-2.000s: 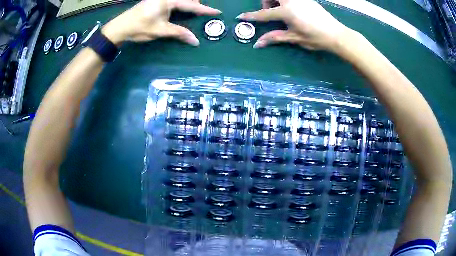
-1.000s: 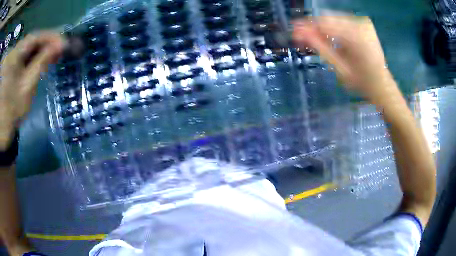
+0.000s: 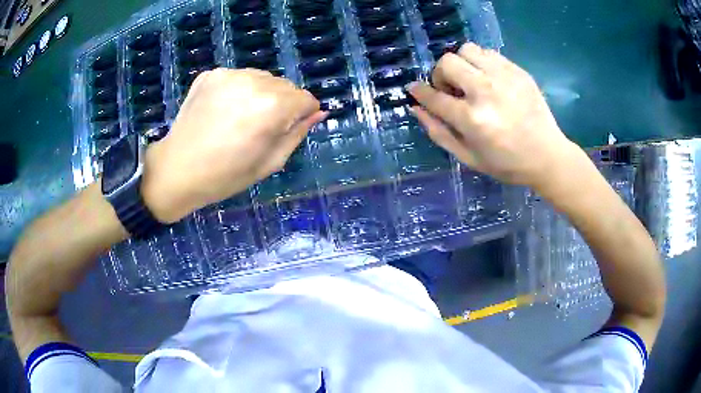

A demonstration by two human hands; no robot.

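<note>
The clear blister tray (image 3: pixel 357 192) lies on the bench, its near part over the wearer's lap. Dark round components (image 3: pixel 319 29) stand on edge in its far pockets; the near pockets are empty. My left hand (image 3: pixel 230 138) is over the middle of the tray, thumb and finger pinching the edge of a black round component (image 3: pixel 337 106) at a pocket. My right hand (image 3: pixel 496 115) pinches another black round component (image 3: pixel 395 97) at the neighbouring column. The palms hide the fingers' inner sides, and my left hand covers some pockets.
Several small pale-centred discs (image 3: pixel 46 38) lie on the green mat at far left, beside a tan board (image 3: pixel 21 21). A stack of clear trays (image 3: pixel 573 269) is below the bench edge at right. A dark object (image 3: pixel 676 65) is at far right.
The view has tilted down to the tray and lap. My hands have come from two discs on the mat beyond the tray to pockets near its middle, close together, each with a component.
</note>
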